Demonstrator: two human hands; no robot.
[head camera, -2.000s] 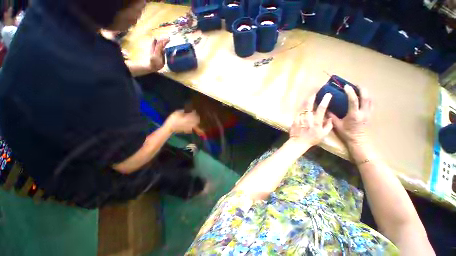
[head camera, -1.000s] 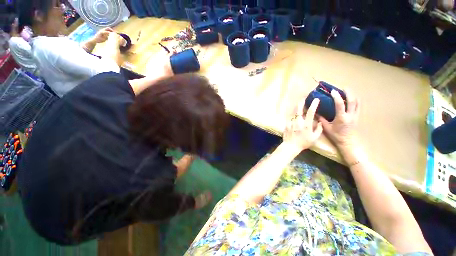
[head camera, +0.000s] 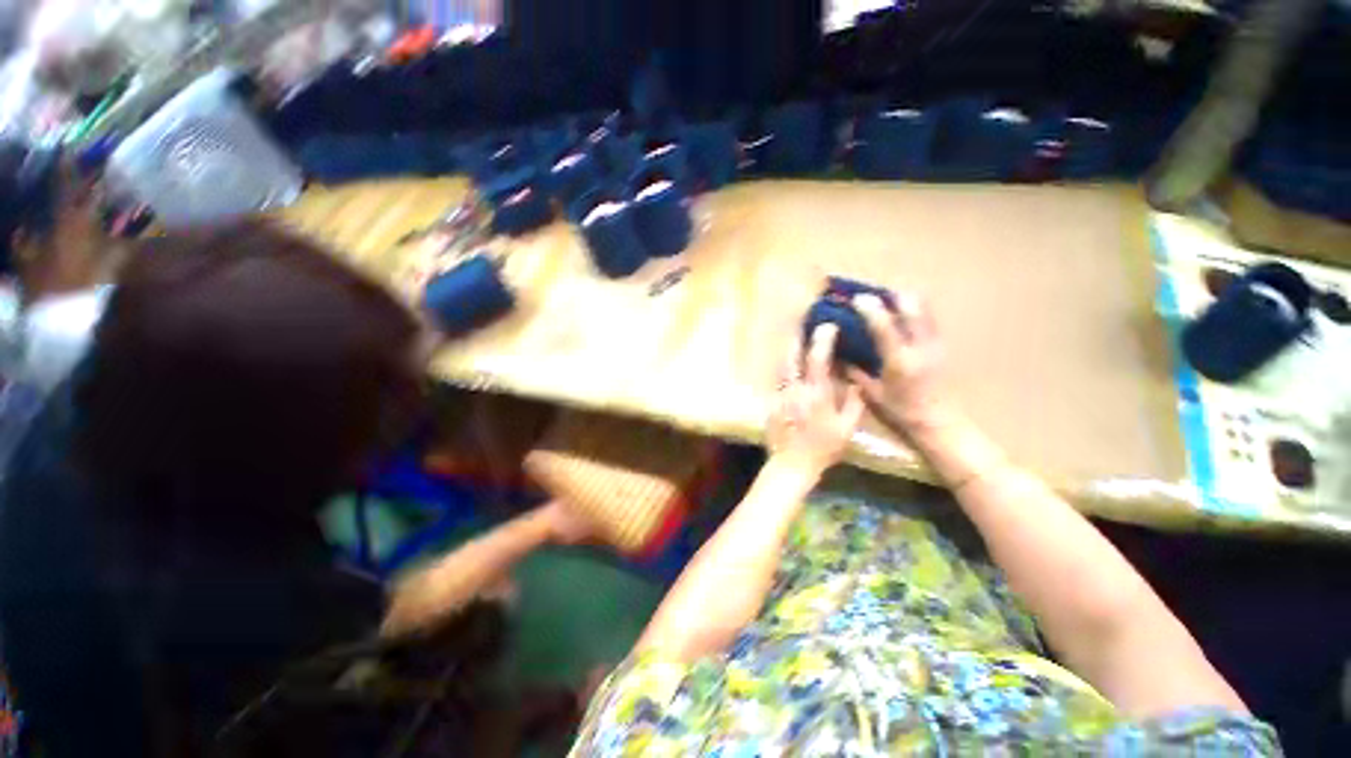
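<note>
A dark speaker housing (head camera: 848, 327) lies on its side on the tan bench covering, near the front edge. A small reddish bit, too blurred to name, shows at its far end. My left hand (head camera: 814, 413) has its fingers on the housing's near left side. My right hand (head camera: 907, 363) wraps over its right side and top. Both hands hold the housing between them. The fingers hide much of its near side.
Dark housings stand on the bench (head camera: 1008, 311) at back left, with rows behind. Another housing (head camera: 1245, 323) lies on the printed sheet (head camera: 1252, 444) at right. A bent-over person (head camera: 222, 444) is close at left, one hand at a tan woven-looking object (head camera: 630, 477). Another person is beyond.
The view has swung right, showing more of the printed sheet and its housing. The neighbour's arm now reaches to the tan object below the bench. Both my hands keep their hold.
</note>
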